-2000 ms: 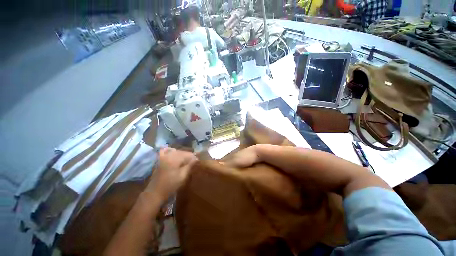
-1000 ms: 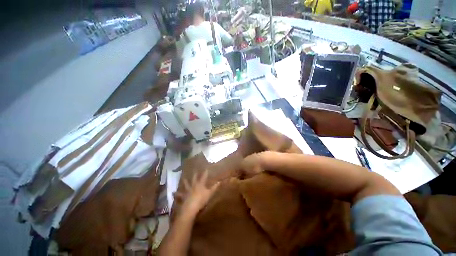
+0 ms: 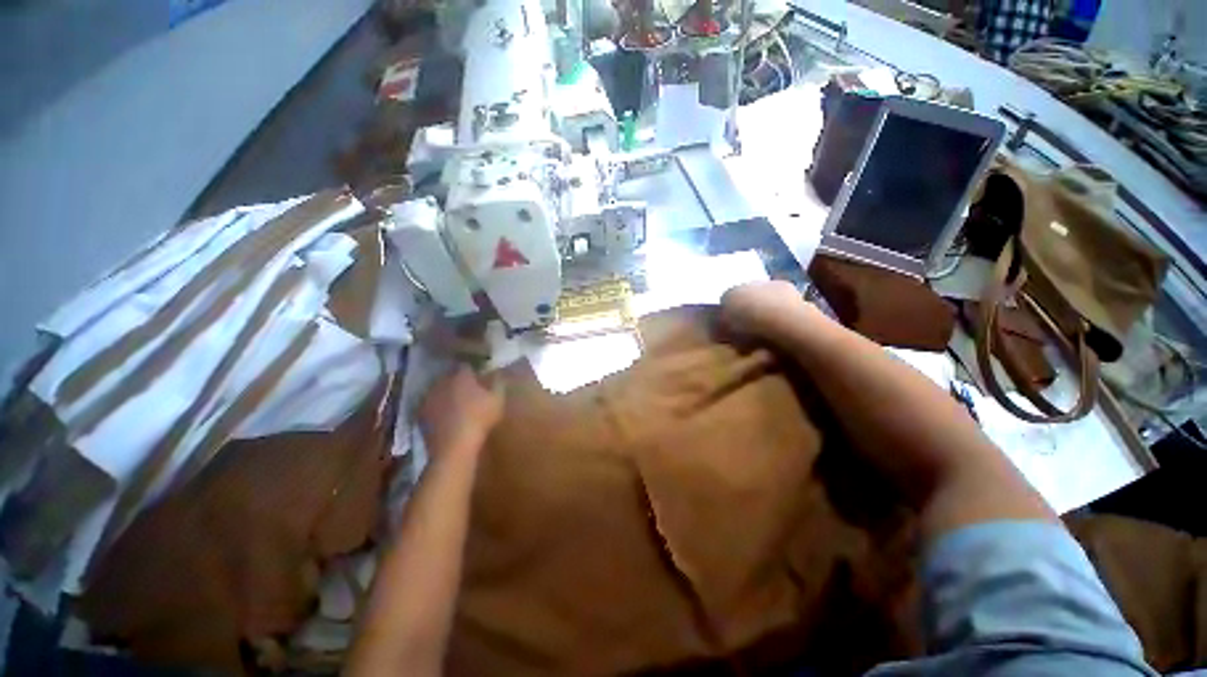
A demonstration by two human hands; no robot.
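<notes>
A large brown fabric panel (image 3: 582, 529) lies in front of me, with a raised seam down its middle and its upper edge below the machine head. My left hand (image 3: 459, 407) is at its upper left edge, gripping the cloth. My right hand (image 3: 764, 315) grips its upper right edge, near the dark bed plate (image 3: 748, 241). The white sewing machine head (image 3: 507, 251) has a red mark. The yellow-gold clamp frame (image 3: 593, 304) sits right of the head, above a white piece (image 3: 589, 364) at the panel's edge.
Striped white and brown workpieces (image 3: 199, 331) are stacked at left by the wall. A framed control panel (image 3: 916, 185), a reddish-brown block (image 3: 880, 302) and a tan bag (image 3: 1079, 251) stand at right. Thread cones (image 3: 702, 20) are behind the machine.
The panel is spread flatter and nearer the clamp. My right hand has moved forward and right with its edge. My left hand, spread a second ago, has closed on the left edge. The view has tilted down.
</notes>
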